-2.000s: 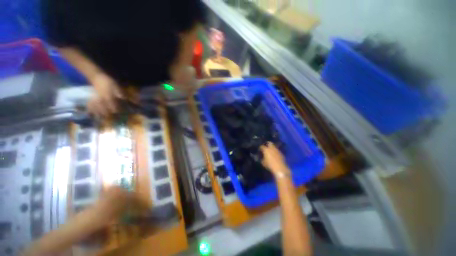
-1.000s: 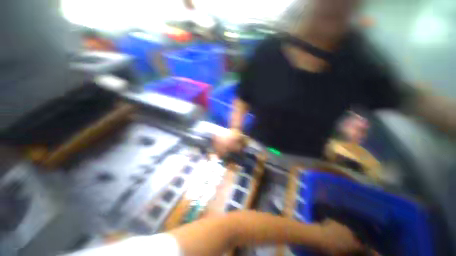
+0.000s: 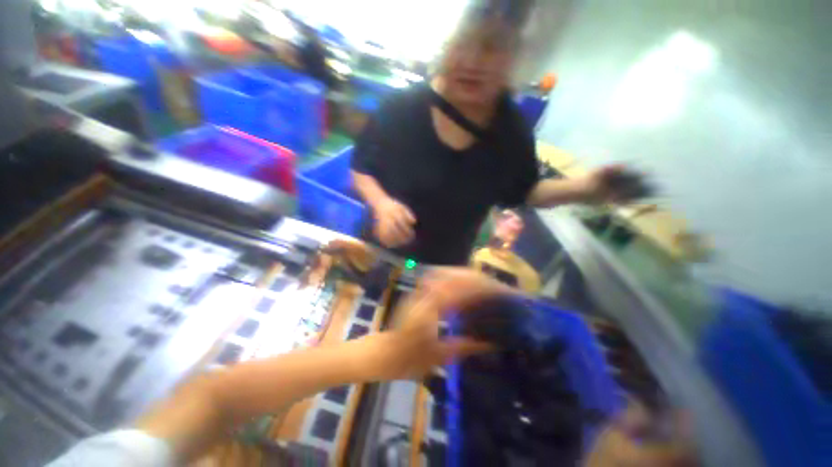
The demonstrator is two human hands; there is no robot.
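My left hand [image 3: 429, 324] reaches from the lower left over the fixture tray [image 3: 342, 310] to the blue parts bin [image 3: 588, 351]. It is blurred, with its fingers around a dark mass, likely black units [image 3: 497, 321], above the bin's near-left corner. More black units [image 3: 520, 401] lie heaped in the bin. My right hand [image 3: 639, 442] is blurred and cut off at the bottom edge, by the bin's right side; its grip cannot be made out. The tray has rows of dark squares along its orange frame.
A coworker in black [image 3: 447, 173] stands opposite, one hand raised at the right with a dark bundle [image 3: 629, 182]. The machine bed [image 3: 91, 310] is at left. Blue tubs [image 3: 260, 105] stand behind. A rail [image 3: 629, 301] and another blue bin [image 3: 757, 365] are at right.
The view has turned right. My left hand has come back from inside the bin to its left side with a dark mass. My right hand has come into view. The coworker's raised hand now shows a dark bundle.
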